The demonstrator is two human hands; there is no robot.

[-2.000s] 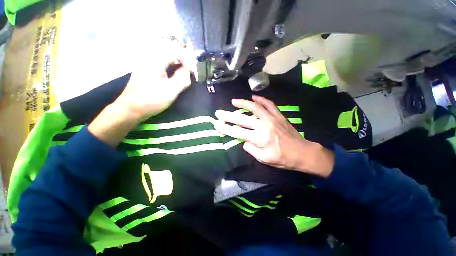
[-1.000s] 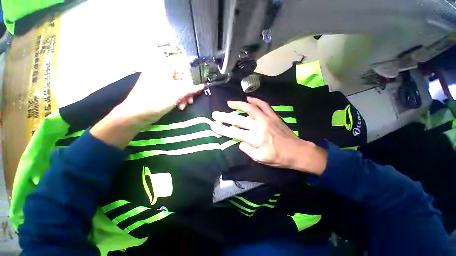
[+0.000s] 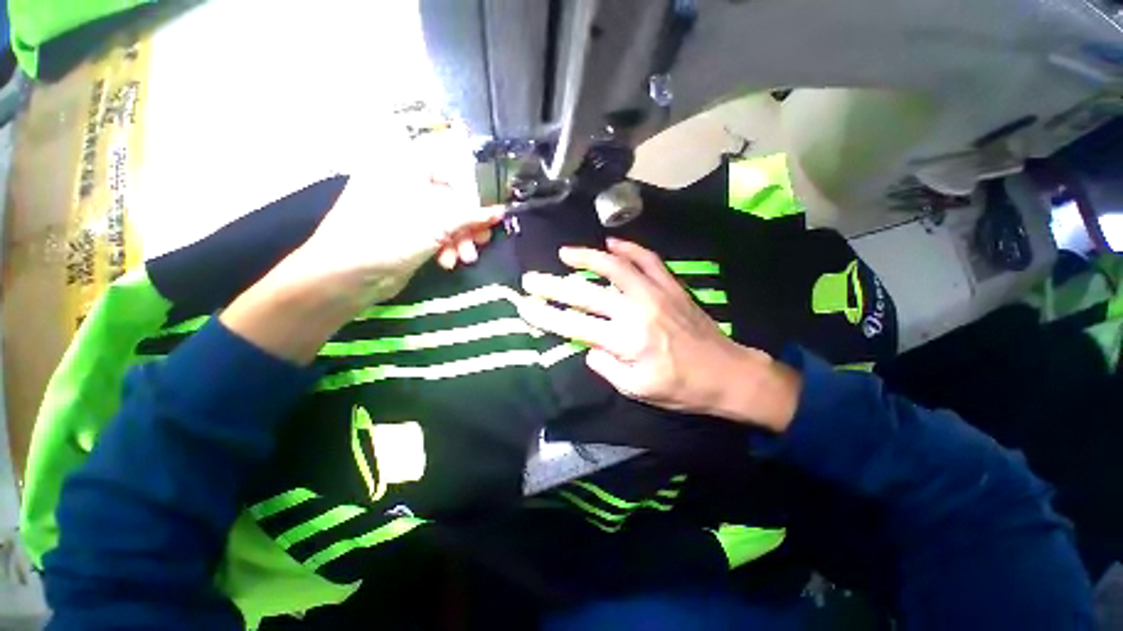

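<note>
A black garment with neon-green stripes and hat-shaped prints [image 3: 397,454] lies spread under the sewing machine's needle area [image 3: 532,185]. My left hand [image 3: 394,234] lies on the cloth just left of the presser foot, its fingertips close together at the cloth by the foot; glare washes out the back of the hand. My right hand [image 3: 640,323] lies flat on the striped part below a ridged knob [image 3: 619,203], fingers spread and holding nothing. The needle itself cannot be made out.
The machine arm [image 3: 788,43] crosses the top. A brown cardboard strip with yellow tape [image 3: 92,185] is at the left, with neon-green fabric [image 3: 74,31] above it. A small black object [image 3: 1004,234] lies under the arm at right. Dark and green fabric is at the far right.
My left hand has come down from beside the foot onto the cloth, its fingertips now at the foot. The right hand and garment have shifted slightly left.
</note>
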